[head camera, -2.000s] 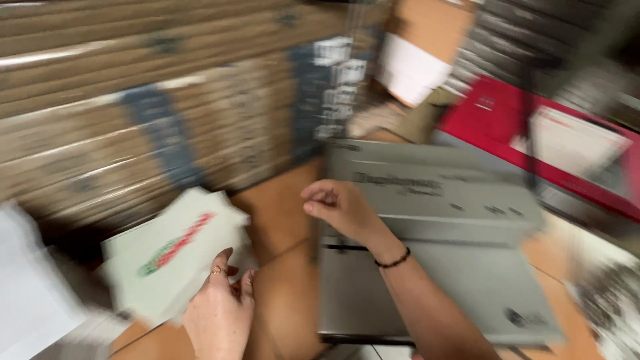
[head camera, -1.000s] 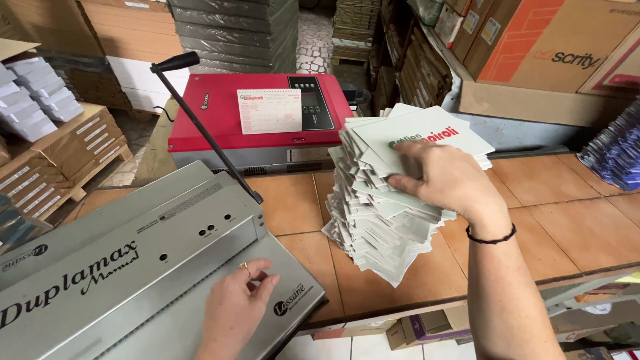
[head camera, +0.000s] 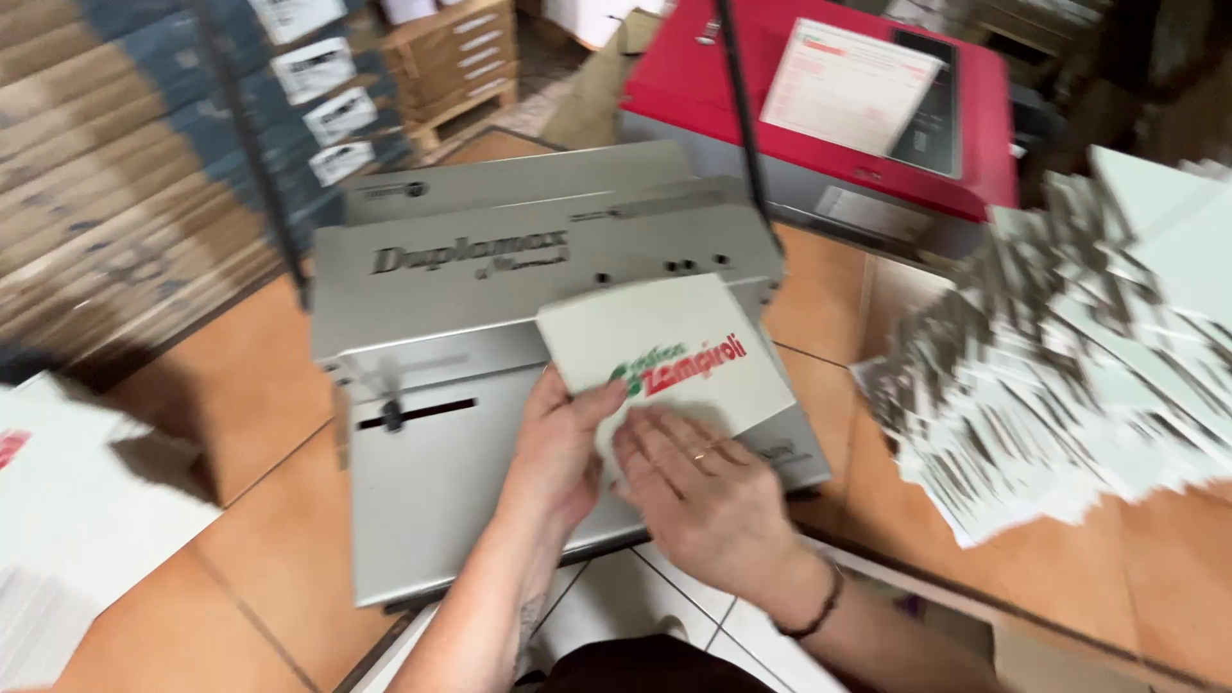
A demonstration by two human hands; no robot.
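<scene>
A pad or sheaf of pale printed paper is held above the right part of a grey manual punching machine. My left hand grips its lower left edge, thumb on top. My right hand lies against its lower edge with the fingers together on the paper; a ring and a dark bracelet show on this side. The machine has a flat front plate with a dark slot and a sliding stop at the left. How many sheets are held cannot be told.
A tall, uneven stack of pale paper stands at the right, another stack at the left. Behind is a red machine with a printed sheet on it. Black lever arms rise from the grey machine. Bundled cardboard fills the upper left.
My right hand has left the top of the tall right-hand stack, and both hands are now together on a pale paper pad over the grey machine. The view has turned left.
</scene>
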